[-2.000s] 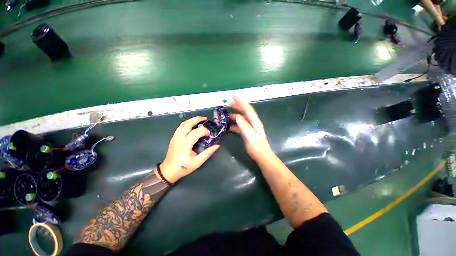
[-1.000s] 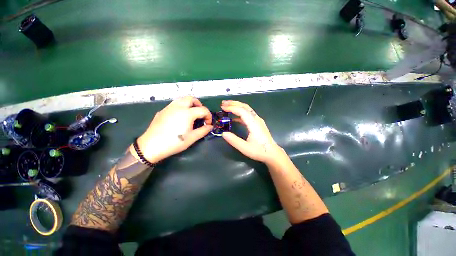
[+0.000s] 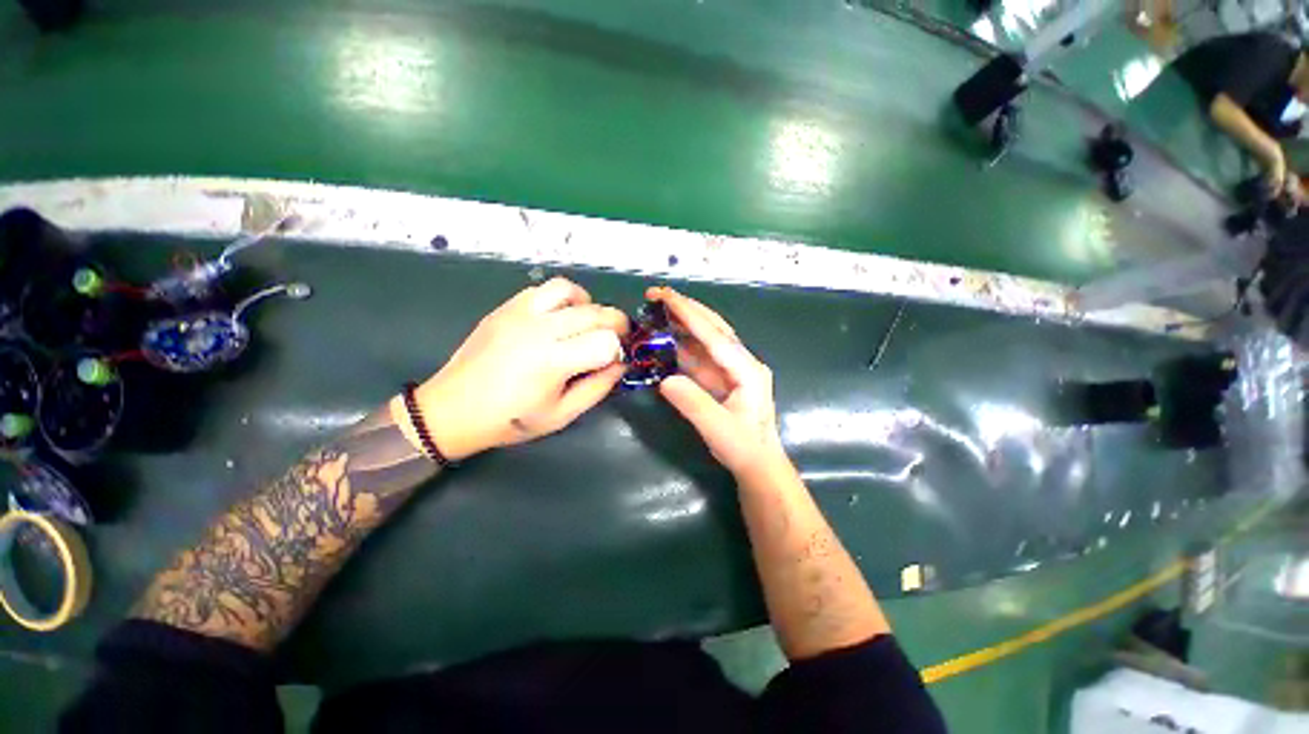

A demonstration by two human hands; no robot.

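Observation:
My right hand (image 3: pixel 729 384) is curled around a small black housing (image 3: pixel 653 354) above the dark green mat, its open end facing left toward my other hand. Blue and red bits show in that open end. My left hand (image 3: pixel 538 366) has its fingertips pinched at the housing's open end. What the left fingertips hold is hidden by the fingers; a circuit board cannot be made out clearly.
At left stand several black housings with green caps (image 3: pixel 95 372) and blue boards (image 3: pixel 195 341) hanging out. A tape roll (image 3: pixel 72 571) lies lower left. Beyond the white rail (image 3: pixel 574 247) is the green belt (image 3: pixel 574 129) with black units (image 3: pixel 991 89). A person (image 3: pixel 1237 86) is at upper right.
Over two seconds the left hand moved from around the unit to pinching at its open end, and the right hand closed around the housing. The view has turned and shifted.

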